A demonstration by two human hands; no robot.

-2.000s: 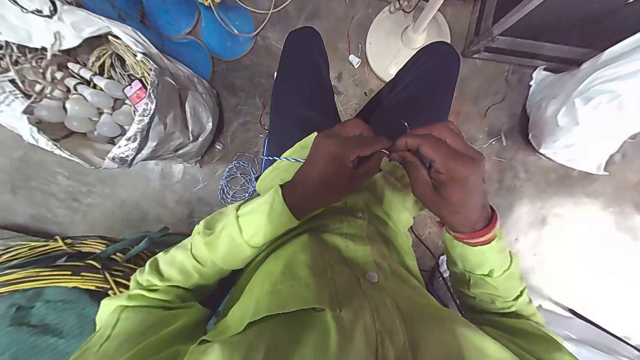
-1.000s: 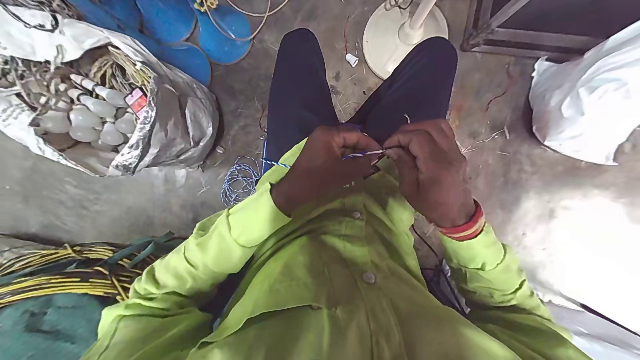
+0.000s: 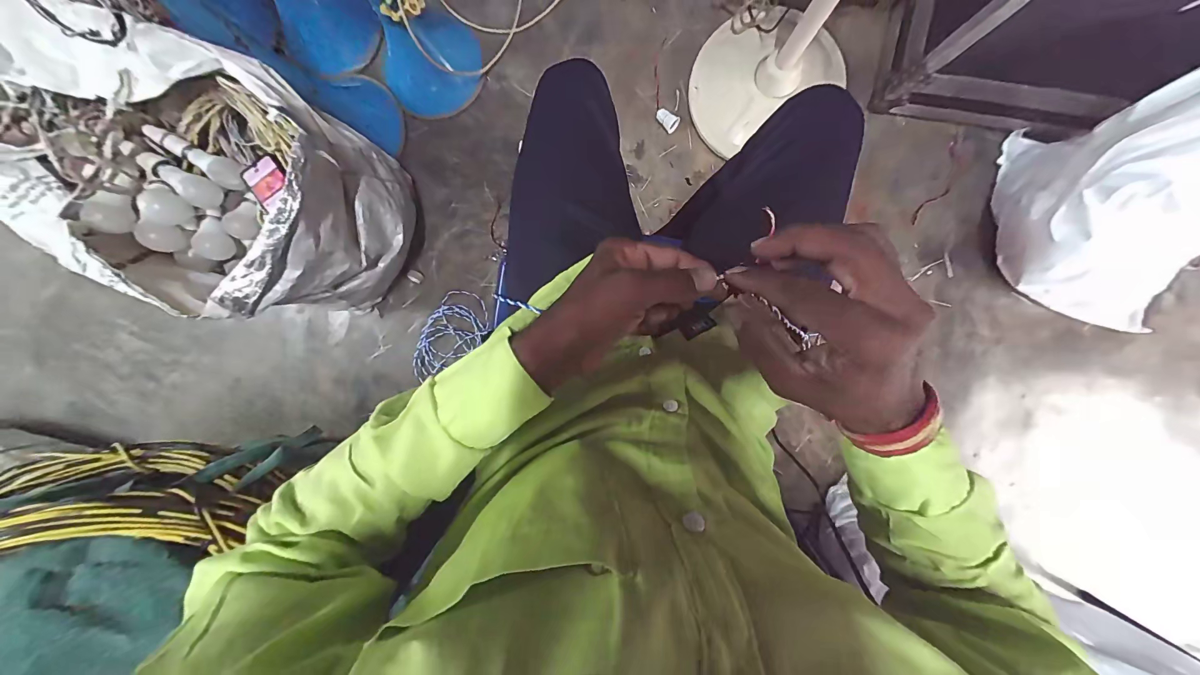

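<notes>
My left hand [image 3: 623, 305] pinches a thin twisted wire between thumb and forefinger, above my lap. The blue-and-white twisted wire [image 3: 517, 304] runs out from under this hand to a loose coil [image 3: 452, 333] beside my thigh. My right hand [image 3: 834, 323], with a red and yellow band at the wrist, meets the left at the fingertips and holds a twisted strand [image 3: 786, 322] that crosses its palm side. A short reddish wire end [image 3: 771, 221] stands up by its forefinger. A small dark piece [image 3: 697, 323] shows below the fingertips; what it is I cannot tell.
A silvery sack [image 3: 361, 225] at the upper left holds several light bulbs [image 3: 164, 204] and wires. Blue round containers [image 3: 436, 56] lie behind it. Beyond my knees are a white stand base [image 3: 712, 89] and a small white fitting [image 3: 667, 120]. Yellow-and-black cable coils [image 3: 112, 520] lie lower left, a white sack [image 3: 1097, 206] right.
The right hand has turned and its fingers have spread somewhat, with the twisted strand now showing across it. The left hand stays near the same place, still pinching.
</notes>
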